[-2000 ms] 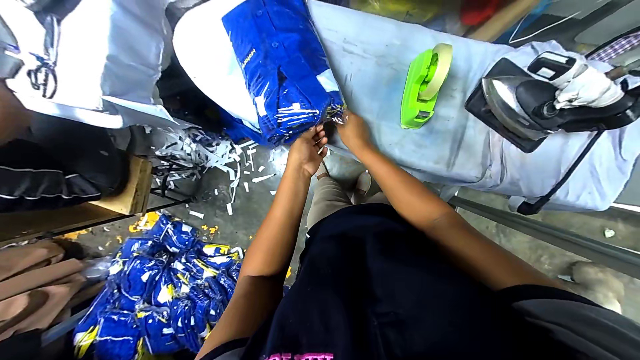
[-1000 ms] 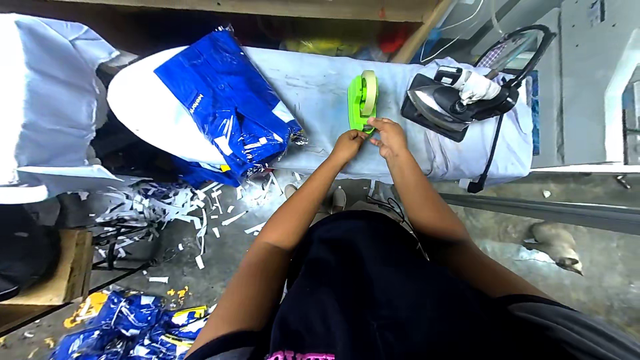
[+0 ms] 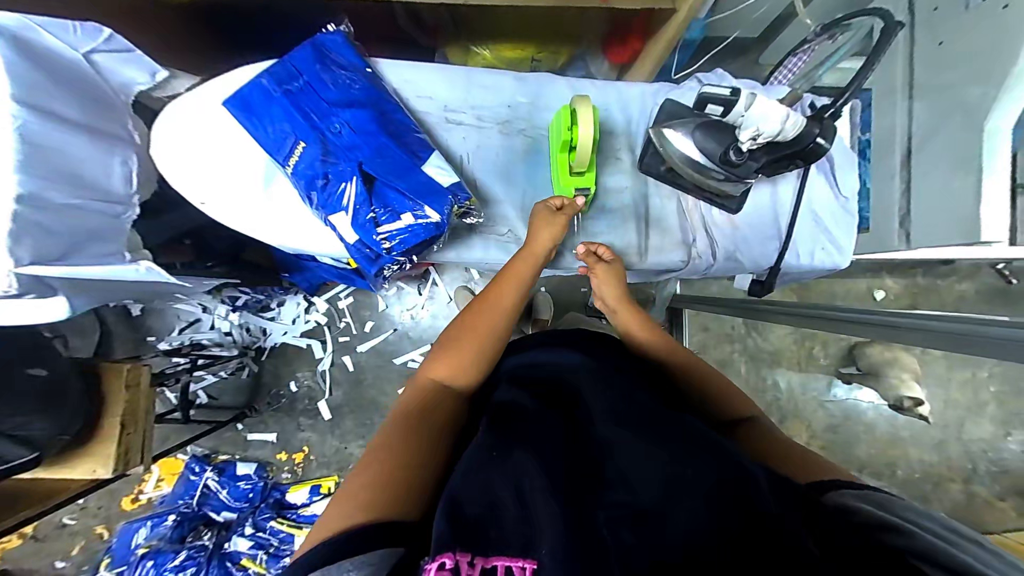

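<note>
A green tape dispenser with a roll of pale tape stands mid-board on the cloth-covered ironing board. My left hand is at the dispenser's near end, fingertips pinched at its cutting edge. Just below and to the right, my right hand pinches the end of a thin clear strip, seemingly tape, that runs up toward the left fingertips. Left of both hands lies a folded blue garment in a clear plastic bag, its gathered end toward me.
A steam iron rests on a dark pad at the right, its cord hanging over the near edge. Paper scraps litter the floor; bagged blue garments are heaped lower left. A cat lies right, beyond a metal rail.
Both hands have left the bagged garment's end and moved right to the tape dispenser. Since one second ago, my right hand has drawn back toward me from the dispenser. The view has shifted.
</note>
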